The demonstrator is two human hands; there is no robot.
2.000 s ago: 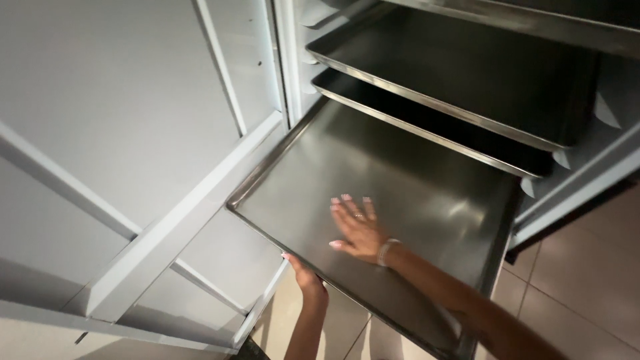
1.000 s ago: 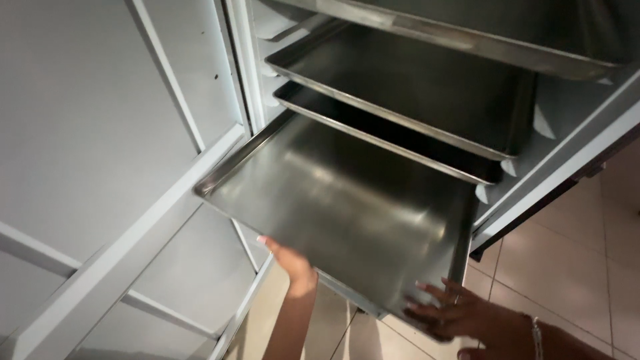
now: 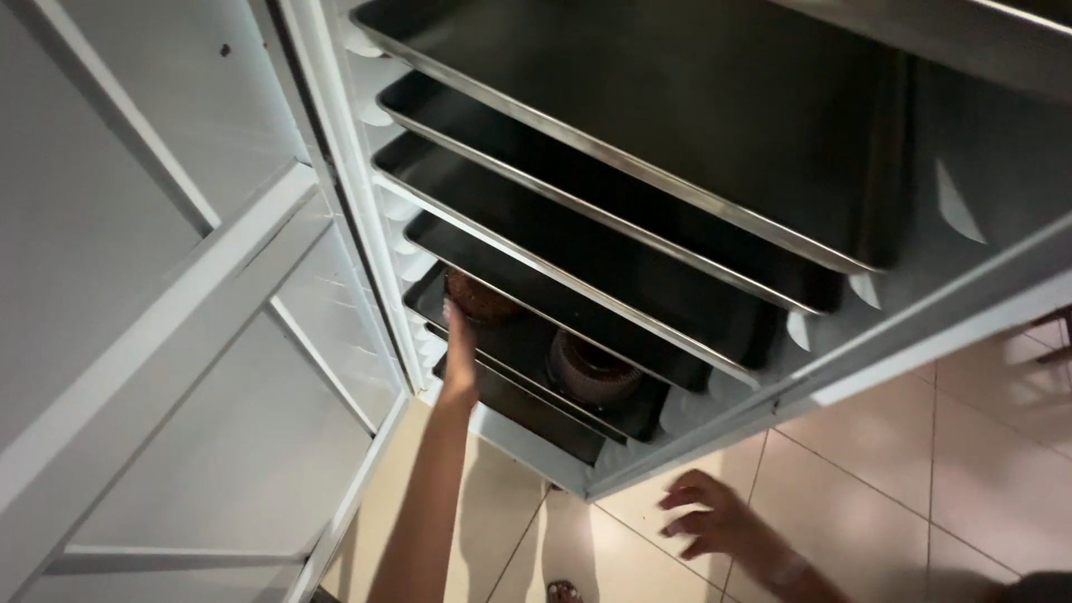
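Observation:
My left hand [image 3: 460, 356] reaches to the front of a lower metal tray [image 3: 519, 352] inside a tall white cabinet; its fingertips are at a round brown cake [image 3: 477, 297], and whether they touch it I cannot tell. On the same tray, to the right, stands a brown ring-shaped cake [image 3: 595, 368] with a ridged side. My right hand [image 3: 699, 512] hangs over the floor, outside the cabinet at the lower right, with curled, parted fingers and nothing in them. Above the cakes, several metal trays [image 3: 578, 272] sit on the side supports.
The white door [image 3: 209, 402] stands swung out on the left. White tray supports [image 3: 957, 205] line both inner walls. Below is a tiled floor [image 3: 854, 469], with a sandalled foot [image 3: 564, 591] at the bottom edge.
The tray that was pulled partway out between my hands is now inside the cabinet. My left hand has moved to a lower tray, and my right hand is off the metal. The cakes have come into view.

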